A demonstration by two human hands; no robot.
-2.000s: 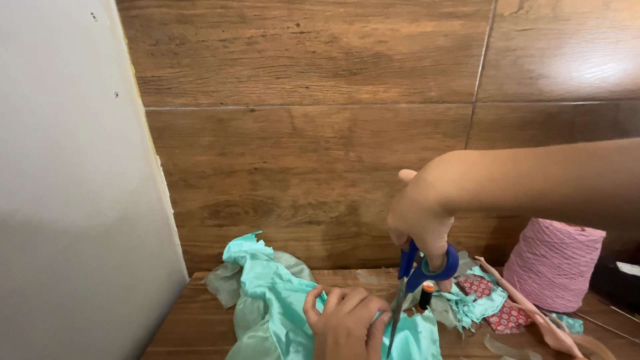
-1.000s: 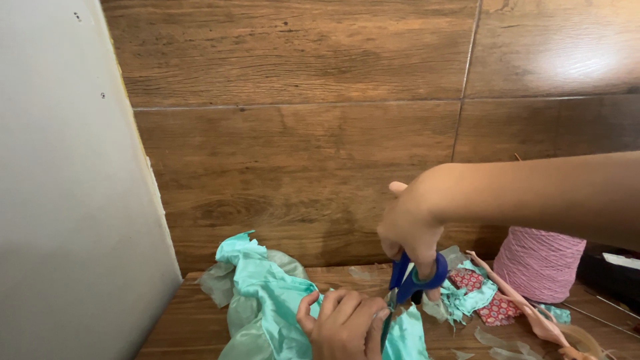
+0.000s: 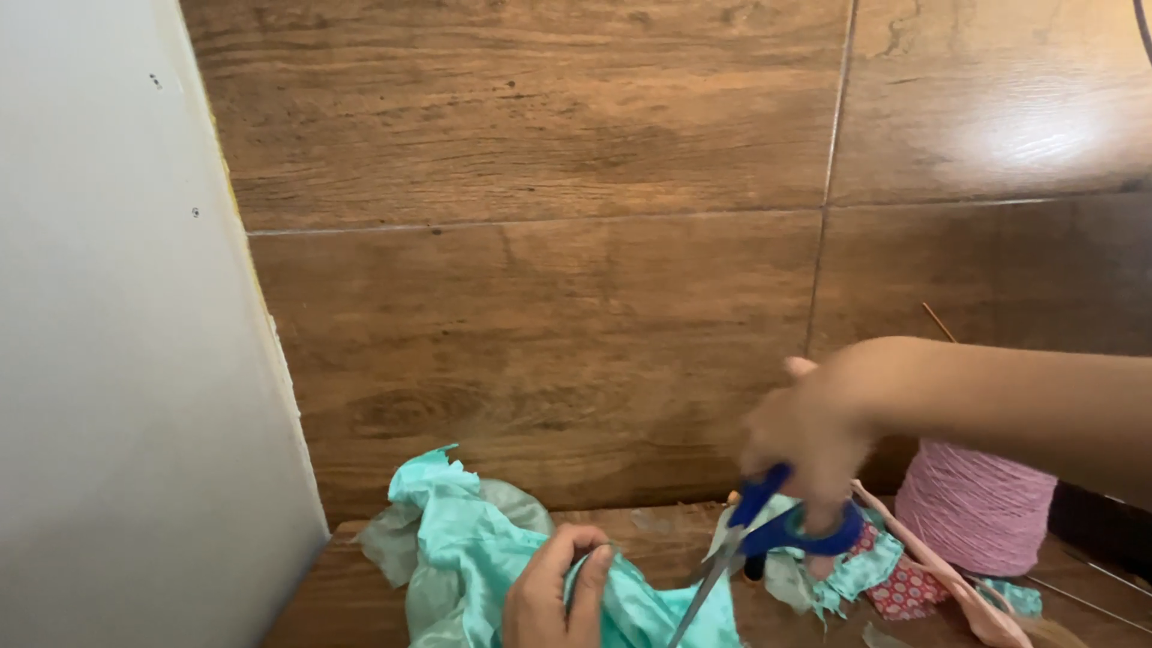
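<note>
Turquoise satin fabric, with a sheer pale green layer beside and under it, lies bunched at the bottom centre. My left hand pinches a fold of the satin between thumb and fingers. In my right hand, blurred by motion, are scissors with blue handles; their metal blades point down and to the left over the satin's right part. The blades look parted, though their tips are low in the frame and whether they cut cloth cannot be told.
Right of the scissors lie turquoise scraps, red patterned cloth and a pink strip. A cone of pink yarn stands behind them, near a dark object. A wood-look tiled wall rises behind; a pale wall borders the left.
My left hand has turned from lying flat on the satin to pinching a fold of it. My right hand has moved the scissors a little away from my left hand.
</note>
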